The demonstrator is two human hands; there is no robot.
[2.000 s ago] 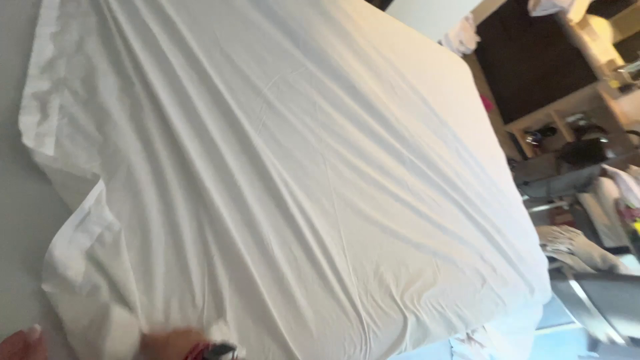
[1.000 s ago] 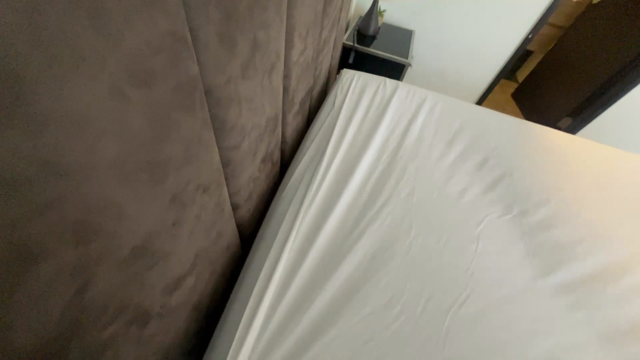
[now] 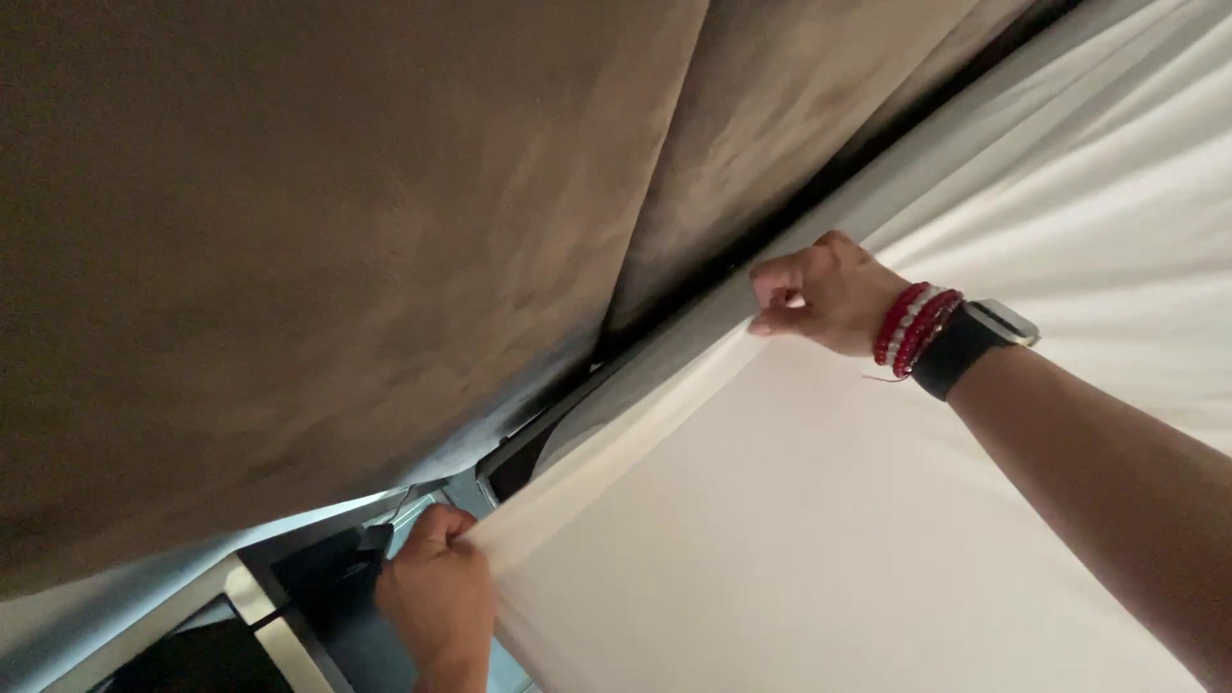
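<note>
A white bed sheet (image 3: 818,500) is stretched between my two hands beside the upholstered headboard. At the lower left, my left hand (image 3: 441,587) grips the sheet's edge with curled fingers. My right hand (image 3: 828,294) pinches the same hemmed edge near the middle of the view, close to the gap at the headboard; red and pale bead bracelets (image 3: 914,329) and a smartwatch with a black band (image 3: 977,342) are on that wrist. Under the lifted edge, part of the mattress side (image 3: 664,346) shows in grey shade. Creases run across the sheet at the upper right.
A brown upholstered headboard (image 3: 337,269) with a vertical seam fills the upper left. A dark narrow gap runs between it and the bed. At the lower left stands a nightstand with a light frame (image 3: 250,587), with a dark object and a cable near it.
Both hands are now in view, holding the sheet edge; one second ago no hand showed. The view has swung along the headboard to the nightstand at the lower left.
</note>
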